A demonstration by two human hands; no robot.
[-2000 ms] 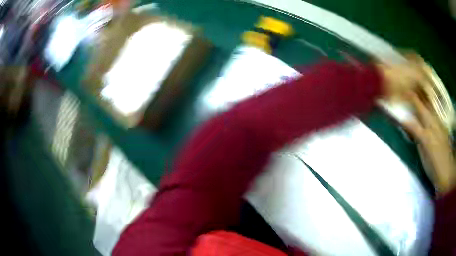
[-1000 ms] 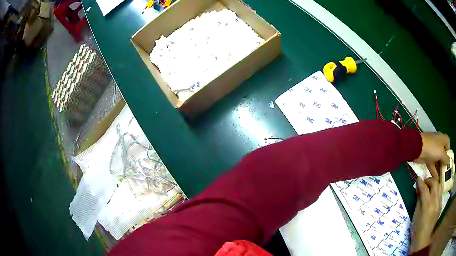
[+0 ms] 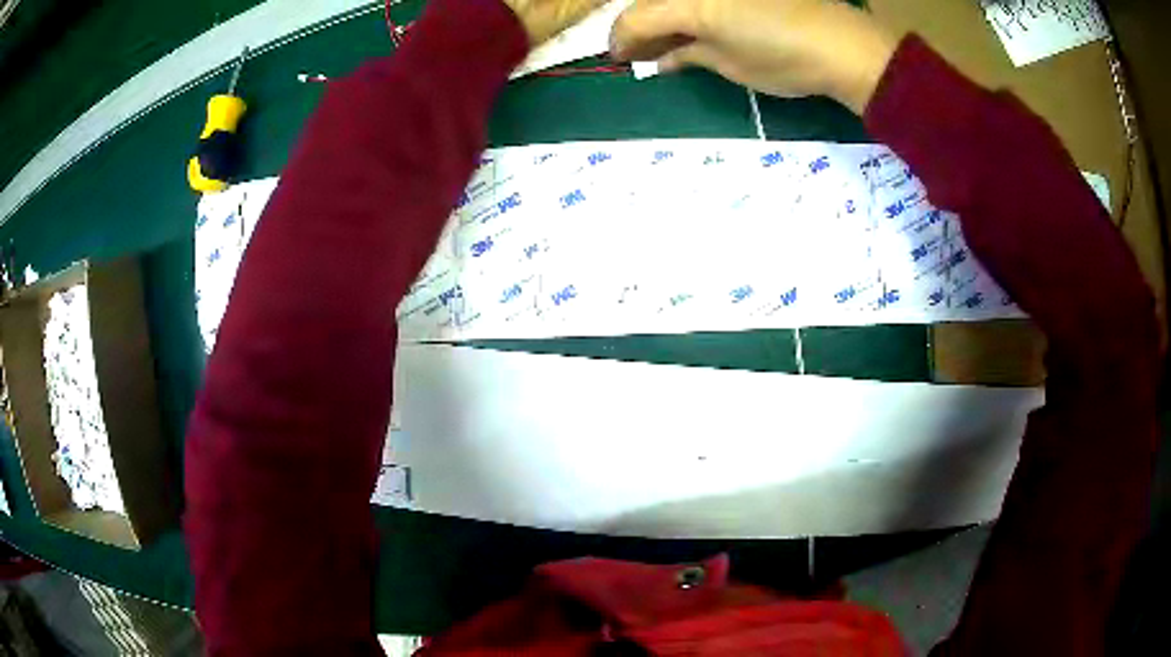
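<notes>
My left hand (image 3: 550, 16) is at the top edge, partly cut off; what it holds is out of the picture. My right hand (image 3: 758, 41) reaches in beside it, fingers bent at a white strip (image 3: 574, 41) with red wires along it. A small white piece (image 3: 645, 69) shows just under my right fingertips; whether they grip it cannot be told. The blue-printed 3M adhesive sheet (image 3: 668, 238) lies across the bench below my hands. A plain white release liner (image 3: 693, 443) lies nearer my body. My sleeves cover parts of both.
A yellow-and-black screwdriver (image 3: 218, 139) lies at the upper left. An open cardboard box (image 3: 118, 385) of small white pieces is at the far left. Brown cardboard (image 3: 931, 39) with a printed paper (image 3: 1047, 26) is at the upper right. A brown piece (image 3: 986, 354) lies by the sheet's right end.
The view has swung right, so the box and screwdriver now sit at the left. Both hands now show at the top edge, and the white housing seen earlier is out of view.
</notes>
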